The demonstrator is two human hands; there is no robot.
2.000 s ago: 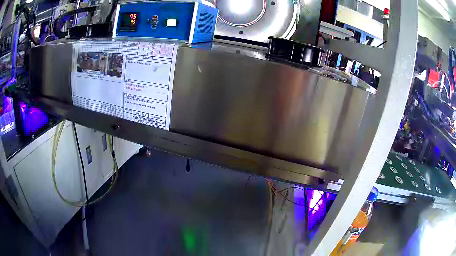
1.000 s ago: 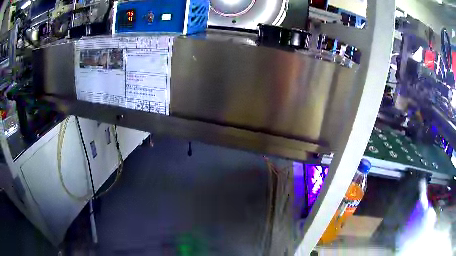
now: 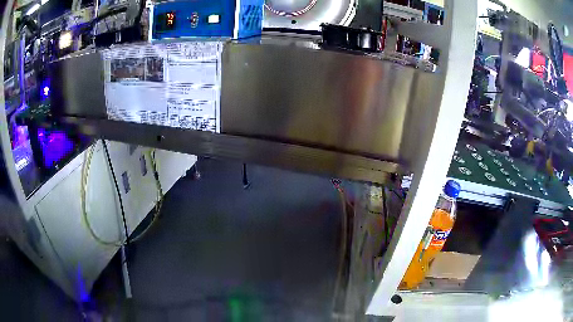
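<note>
Neither of my hands is in the picture. Nearest in front of me is a wide brushed steel machine housing (image 3: 314, 100). A work instruction sheet (image 3: 163, 85) with photos and text is on its left part. A blue control box (image 3: 204, 20) with red digits and a small lit switch stands on top. Behind it is part of a round silver plate (image 3: 308, 14), cut off by the top edge. A low black round fixture (image 3: 350, 38) sits to its right.
A white slanting frame post (image 3: 436, 163) stands at right. Beside it are an orange drink bottle (image 3: 432, 239) with a blue cap and a brown cardboard piece (image 3: 453, 265). A green conveyor (image 3: 502, 173) carries rows of small pale round parts. A white cabinet (image 3: 63, 217) with a yellow hose (image 3: 84, 201) is at left.
The view has shifted: the housing and control box sit higher, and the post, bottle and conveyor sit further left. More of the bottle shows. No hand has appeared.
</note>
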